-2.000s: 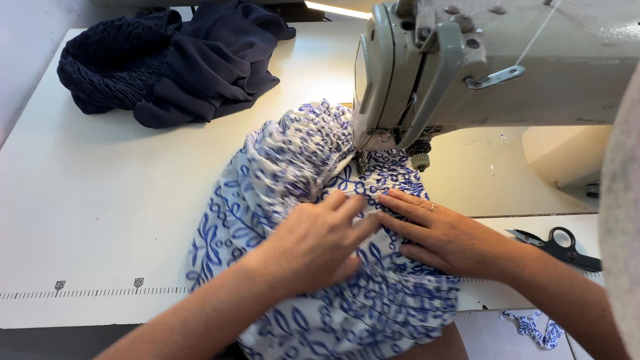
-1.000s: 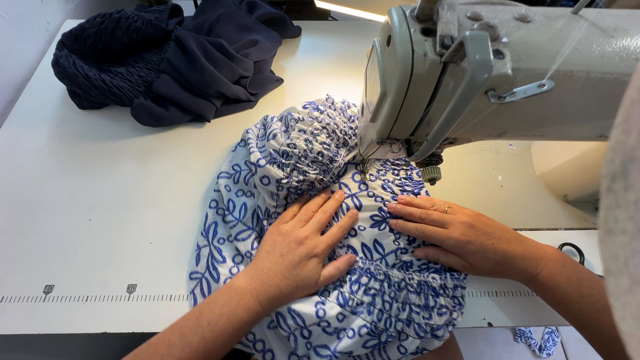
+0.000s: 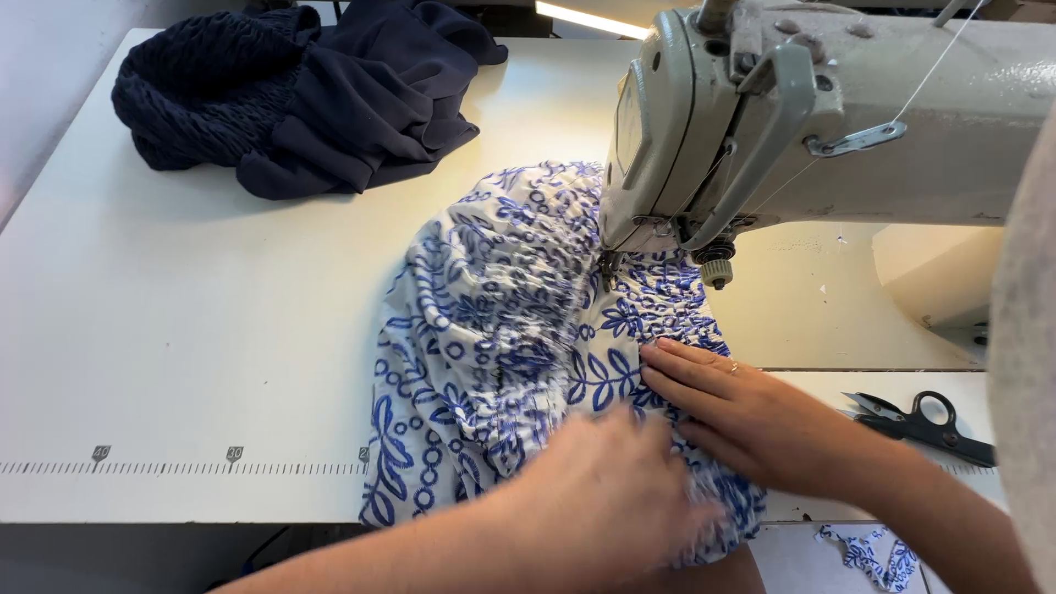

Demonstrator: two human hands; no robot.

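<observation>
A white fabric piece with blue leaf print (image 3: 462, 330), gathered in bands, lies bunched on the table under the needle area of a sewing machine (image 3: 693, 165). The presser foot (image 3: 608, 271) rests at the fabric. My right hand (image 3: 718, 404), a ring on one finger, lies flat on the print just in front of the foot, fingers pointing left. My left hand (image 3: 610, 487) is blurred over the near part of the fabric, its fingers bent; whether it pinches the cloth is hidden.
Dark navy gathered fabric (image 3: 355, 107) lies at the back left of the white table (image 3: 206, 330). Black-handled thread snips (image 3: 924, 425) lie right of my right hand. A printed scrap (image 3: 874, 557) is below the table edge. A ruler scale (image 3: 165, 468) runs along the front.
My left hand has moved off the middle of the print toward the near edge and right. My right hand stays flat on the fabric. The thread snips show more fully than one second ago.
</observation>
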